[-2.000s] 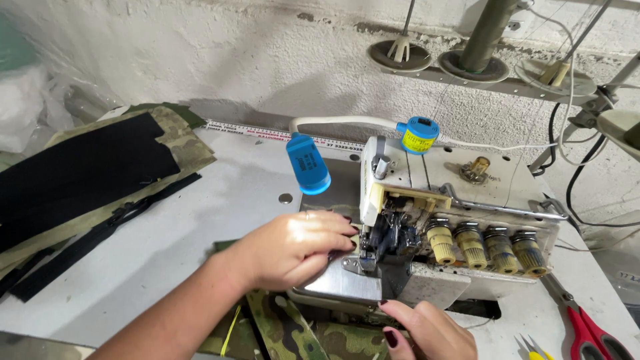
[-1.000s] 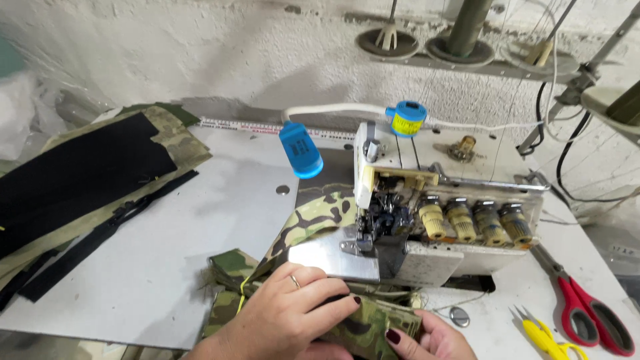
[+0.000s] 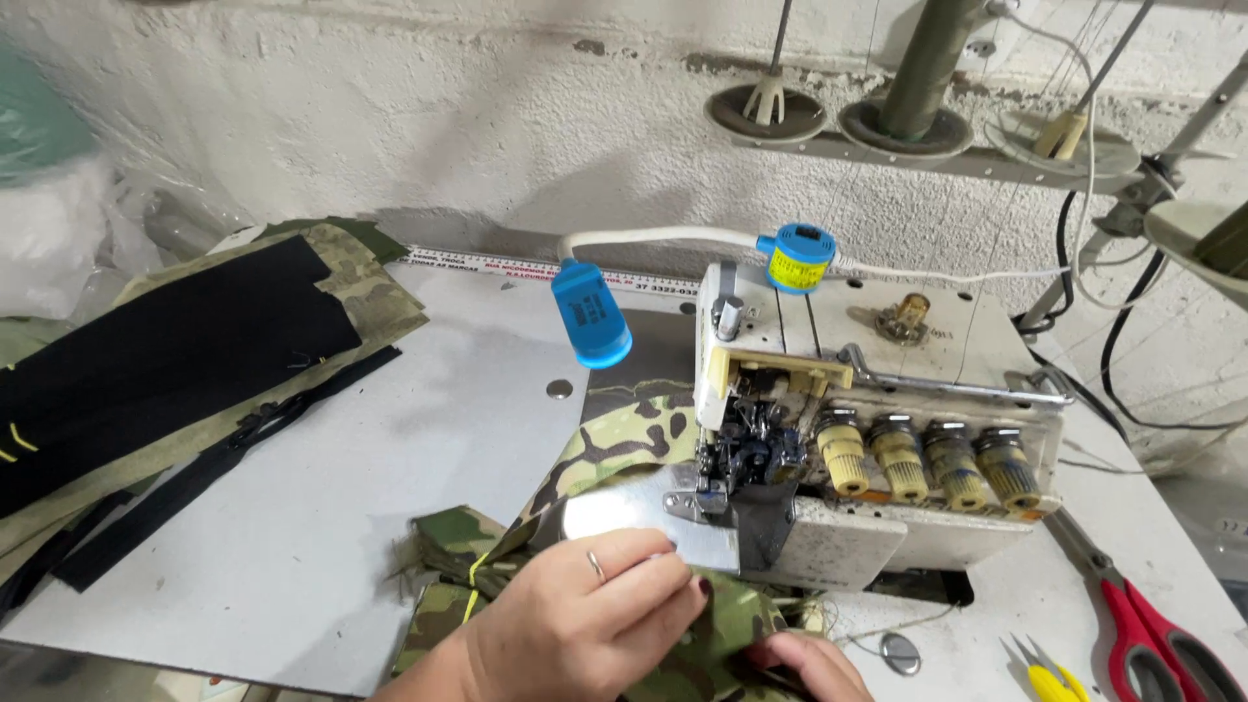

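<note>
My left hand (image 3: 595,614), with a ring on one finger, has its fingers closed on camouflage fabric (image 3: 721,624) just in front of the metal plate of an overlock sewing machine (image 3: 877,390). My right hand (image 3: 809,668) is at the bottom edge, its fingertips on the same fabric; part of it lies outside the view. A strip of camouflage fabric (image 3: 624,439) lies behind and left of the machine's metal plate (image 3: 634,512). The presser foot (image 3: 707,502) is beside that plate. A blue sewing lamp (image 3: 592,317) hangs on a white flexible neck left of the machine head.
Black and camouflage cut pieces (image 3: 195,341) and a black zipper strip (image 3: 234,448) lie at the left of the white table (image 3: 322,546). Red-handled scissors (image 3: 1136,624) and yellow thread snips (image 3: 1053,678) lie right. Thread stands (image 3: 765,112) rise behind; a printed measuring tape (image 3: 458,261) runs along the rear edge.
Two seconds ago my left hand was up by the presser foot; it has since come down onto the fabric in front. The camouflage strip behind the plate came into view.
</note>
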